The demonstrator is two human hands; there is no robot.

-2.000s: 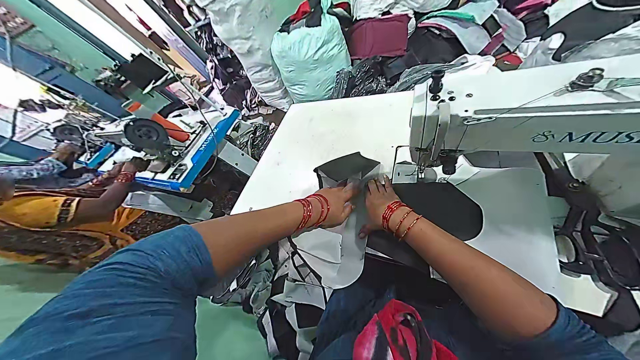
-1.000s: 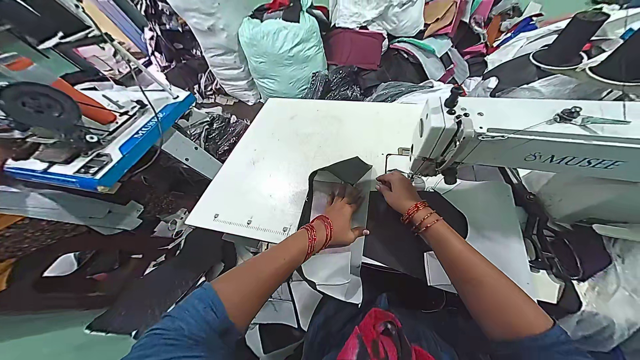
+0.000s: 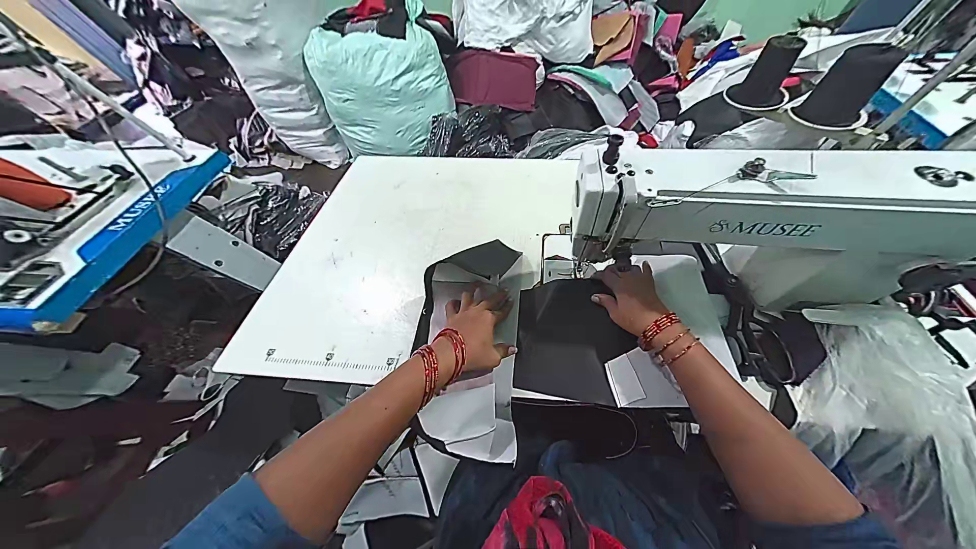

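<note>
My left hand lies with spread fingers on the pale side of a folded fabric piece, whose black edge curls over at the top. To its right, a black fabric panel reaches up to the needle area of a white sewing machine. My right hand rests at the panel's upper right corner, just below the machine head, its fingertips near a dark knob. Whether those fingers pinch the fabric is unclear. A small white folded piece lies below my right wrist.
The white machine table extends left, with a printed scale near its front edge. Another blue-edged machine stands at the left. Behind are a mint-green sack and heaped fabrics. Black thread cones stand at the back right.
My right hand has moved from beside the needle area to the panel's upper right corner, under the machine head. My left hand stays on the pale fabric. The view has shifted.
</note>
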